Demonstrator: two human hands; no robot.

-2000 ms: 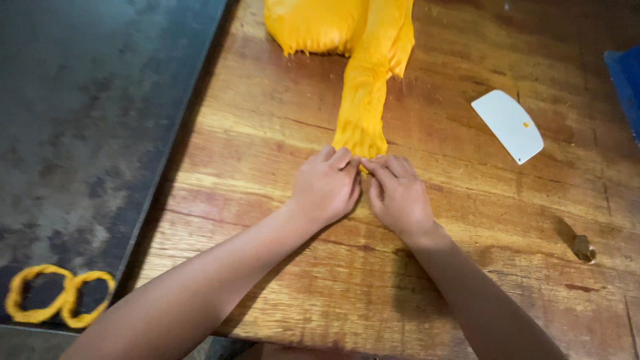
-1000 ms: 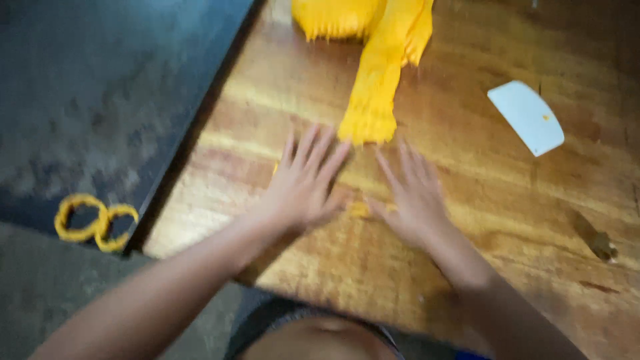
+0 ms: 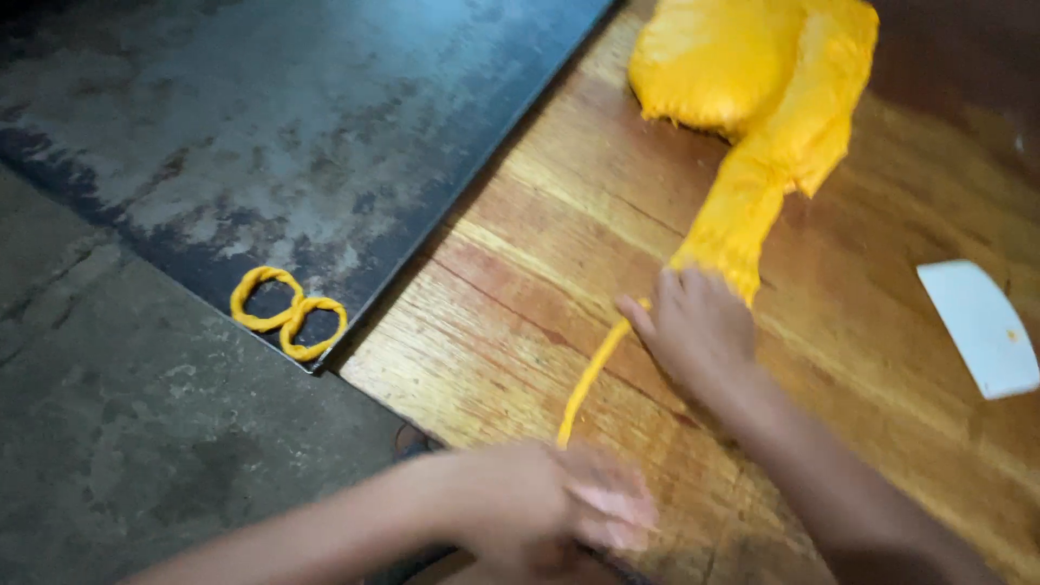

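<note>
A thin rope of yellow dough runs slantwise across the wooden table. My right hand is at its upper end, just below the wide yellow dough strip, which joins the large dough mass. At the rope's lower end my left hand is blurred, its fingers stretched out; whether it touches the rope is hidden. The right fingers are bent over the rope's end, and their hold on it cannot be told. A figure-eight of twisted yellow dough lies on the dark metal tray's near corner.
The dark metal tray adjoins the wooden table on the left. A white dough scraper with a yellow speck lies at the right. Concrete floor shows at the lower left.
A short piece of dough under my hands is now a longer thin rope. My hands, side by side before, are apart, the left one nearer my body. The view has shifted left.
</note>
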